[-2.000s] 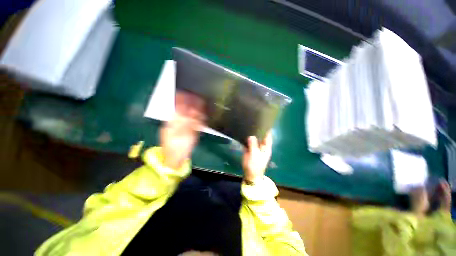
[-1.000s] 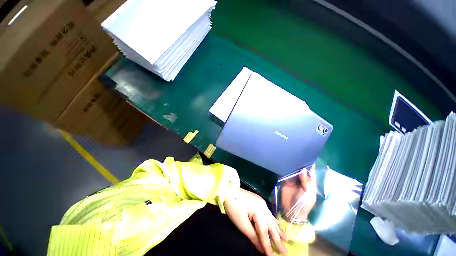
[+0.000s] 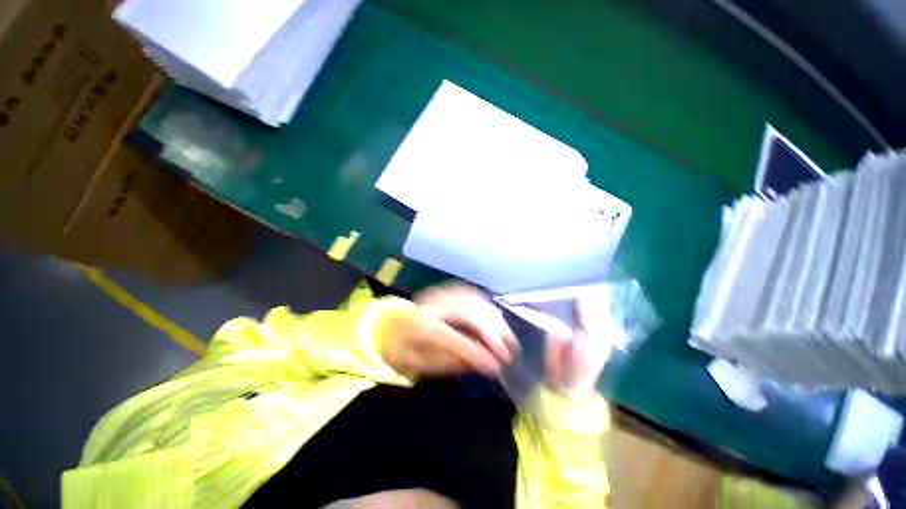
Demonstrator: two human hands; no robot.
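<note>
My left hand [image 3: 452,330] is at the bench's front edge, fingers bent together at the left edge of a clear shiny film [image 3: 628,310]. My right hand [image 3: 578,346], blurred by motion and glare, grips the film's right part. The film is folded or bunched between both hands. Just beyond them a tablet back cover [image 3: 586,244] lies flat, outer face up, washed out by glare, its camera corner at the right. White sheets [image 3: 434,134] show beside and behind the cover's left part; their overlap is hard to tell.
A thick white stack [image 3: 238,60] stands at left, near brown cartons [image 3: 75,129]. A tall leaning stack [image 3: 805,278] stands at right, with a black sample [image 3: 787,167] behind and a white scrap [image 3: 737,384] in front. Yellow tape tabs [image 3: 344,246] mark the front edge.
The film has left the cover's right end and is now bunched between my hands. My left hand has come up to it. The cover lies still; the view has shifted.
</note>
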